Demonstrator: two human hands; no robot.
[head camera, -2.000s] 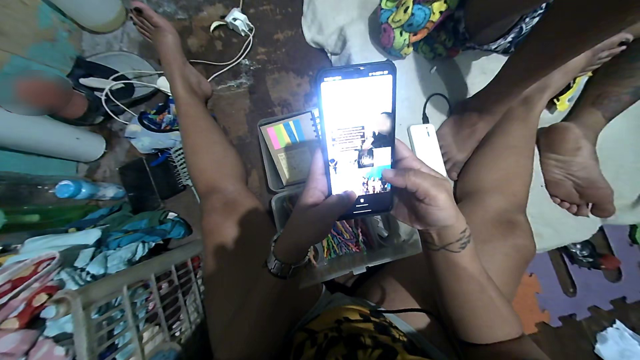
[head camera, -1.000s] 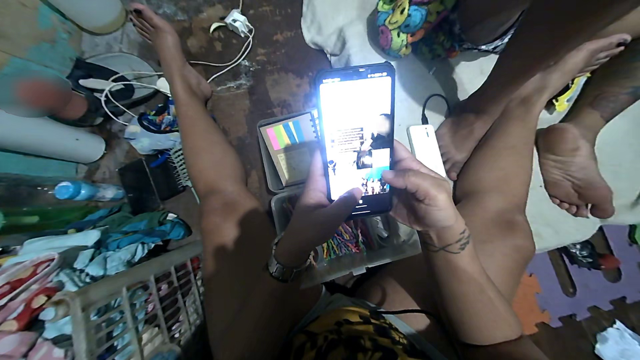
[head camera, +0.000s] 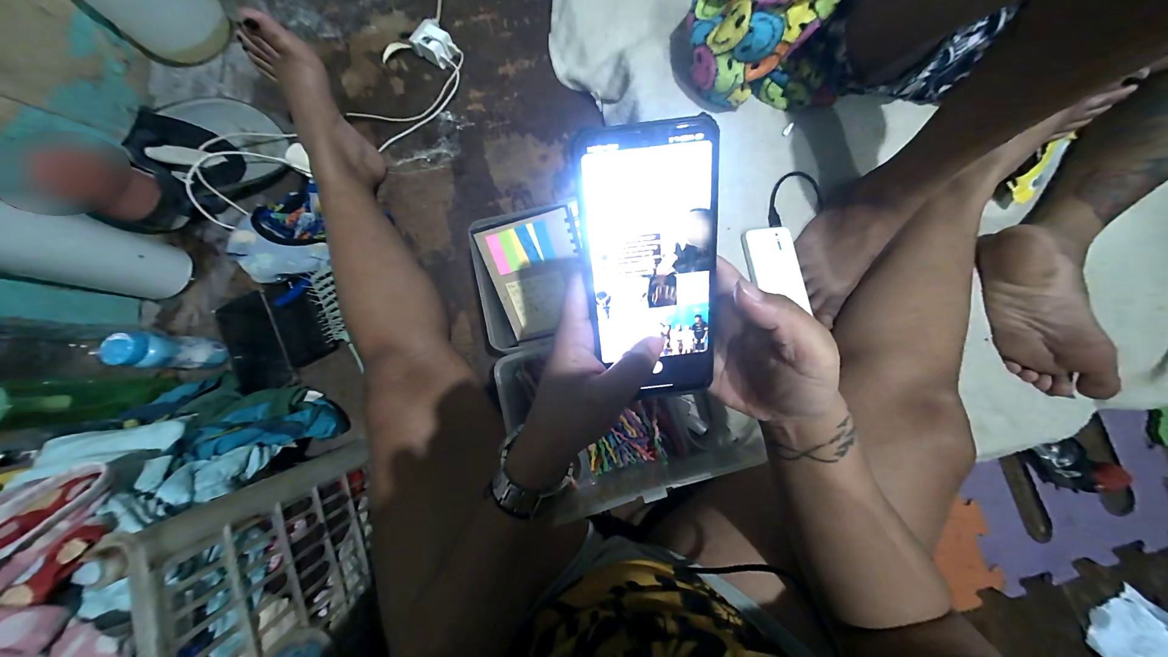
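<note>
A smartphone (head camera: 646, 255) with a bright, partly washed-out screen stands between my hands. My left hand (head camera: 593, 374) grips its lower left side, the thumb over the bottom of the screen. My right hand (head camera: 776, 351) supports the lower right edge, its thumb lifted beside the phone. Under the hands lies a clear plastic box (head camera: 671, 479) with colourful twisted strings (head camera: 630, 443), partly hidden. Behind it, a grey tray (head camera: 488, 310) holds a pad of coloured sticky tabs (head camera: 525, 246). A white power bank (head camera: 776, 265) with a black cable lies right of the phone.
A plastic laundry basket (head camera: 219, 506) stands at lower left beside piled clothes (head camera: 182, 447). A plastic bottle (head camera: 164, 350) lies above them. A white charger plug (head camera: 433, 44) and cable are on the floor. Another person's legs and foot (head camera: 1045, 306) rest on a pale sheet at right, above foam mats (head camera: 1058, 511).
My left thumb has shifted slightly across the lower screen, and my right thumb has moved off the screen to the phone's right side. The phone remains held in about the same place.
</note>
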